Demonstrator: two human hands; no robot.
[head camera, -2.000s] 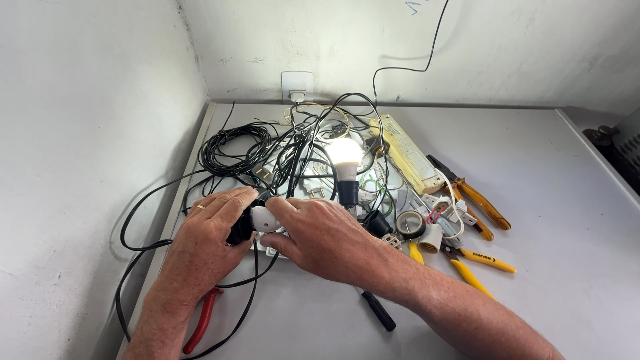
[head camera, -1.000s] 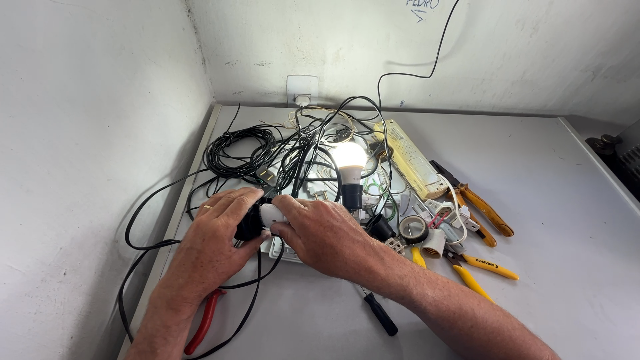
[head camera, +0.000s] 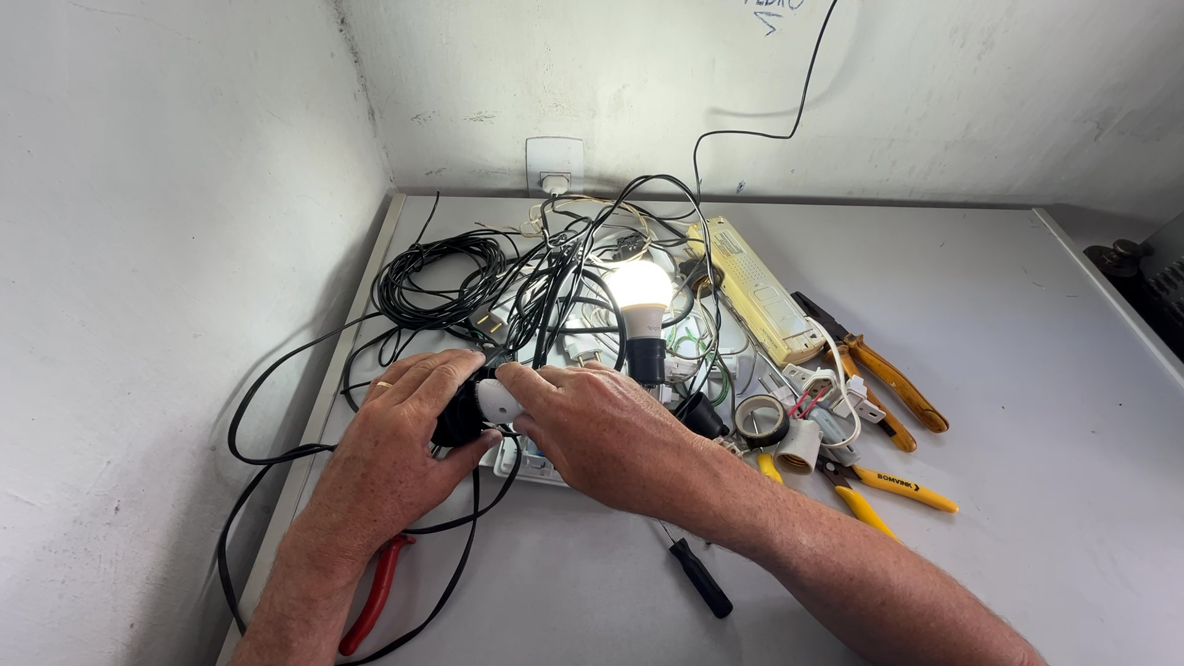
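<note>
My left hand, with a ring on one finger, grips a round black part, possibly a lamp socket. Against it, my right hand holds a small white rounded plastic piece between thumb and fingers. The fingers hide much of both parts. Right of the hands, a lit LED bulb stands in a black socket. A coil of black cable and a black two-pin plug lie beyond my left hand.
A yellowed plastic lamp housing lies behind pliers with orange handles, yellow-handled cutters, a roll of black tape and a white lamp socket. Nearer are a black-handled screwdriver and a red tool handle. A wall outlet holds a plug.
</note>
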